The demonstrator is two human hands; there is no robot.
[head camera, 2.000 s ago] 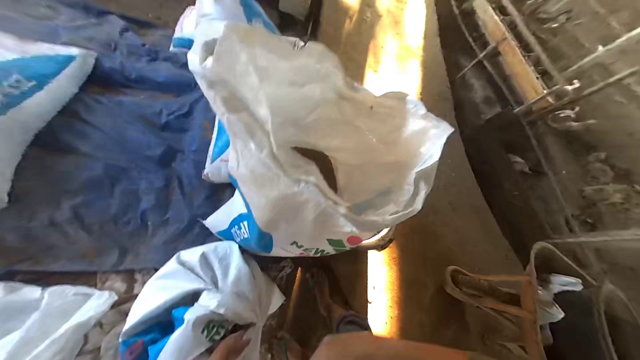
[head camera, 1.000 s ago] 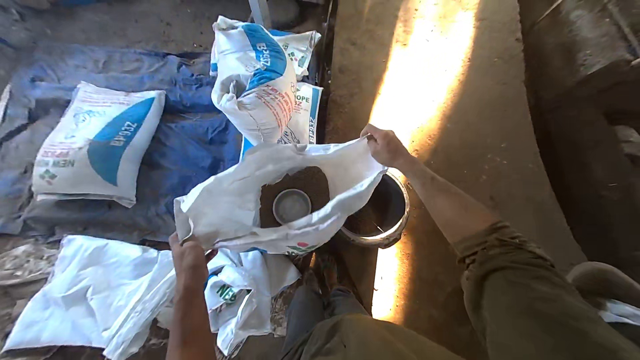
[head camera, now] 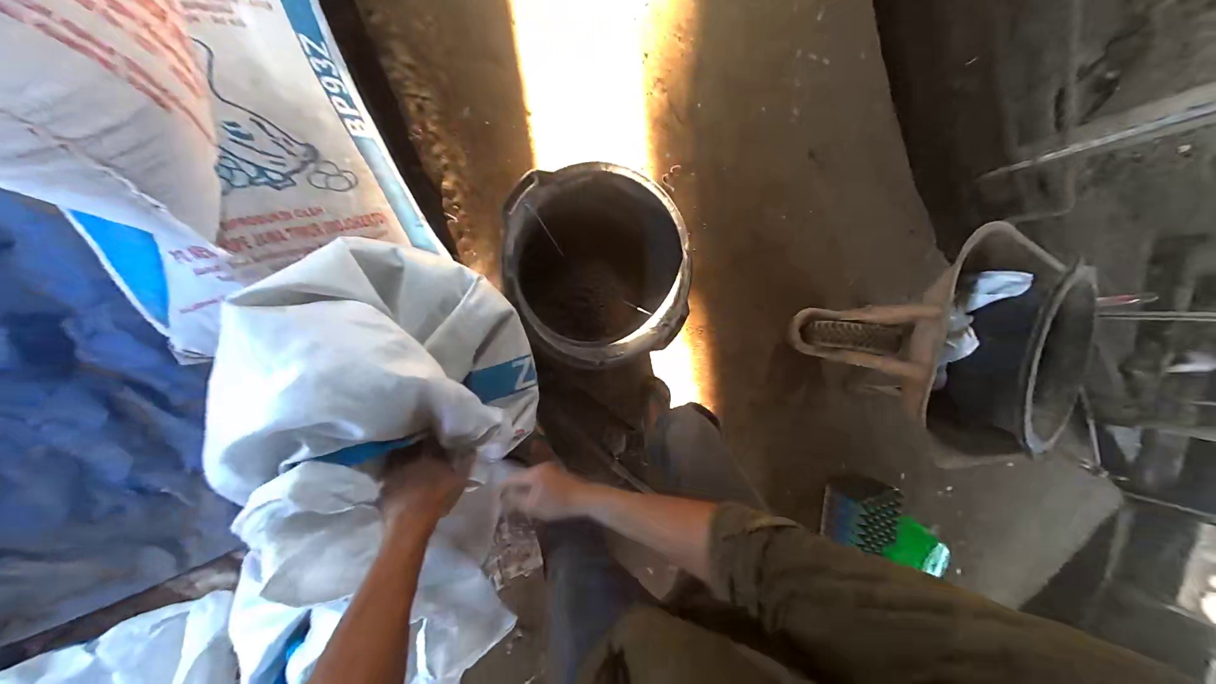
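A white woven sack (head camera: 370,351) with a blue band stands between the blue tarp and my legs, its upper part bunched together. My left hand (head camera: 427,480) is closed on the gathered cloth of this sack. Close beside it, my right hand (head camera: 541,489) is blurred at the edge of the sack; its fingers are not clear enough to tell whether they grip. Just beyond the sack, a round bucket (head camera: 598,266) with a worn rim stands on the floor with dark material inside. The inside of the sack is hidden.
Printed white sacks (head camera: 285,142) lie at upper left beside a blue tarp (head camera: 85,408). More white sack cloth (head camera: 142,646) is at lower left. On the right are a black container (head camera: 1007,351) with a strap-like handle and a green object (head camera: 917,546) on the floor.
Earlier both hands held the sack's mouth wide, showing brown material and a round bowl in it. Now the mouth is gathered, and my hands are close together. The view has shifted closer.
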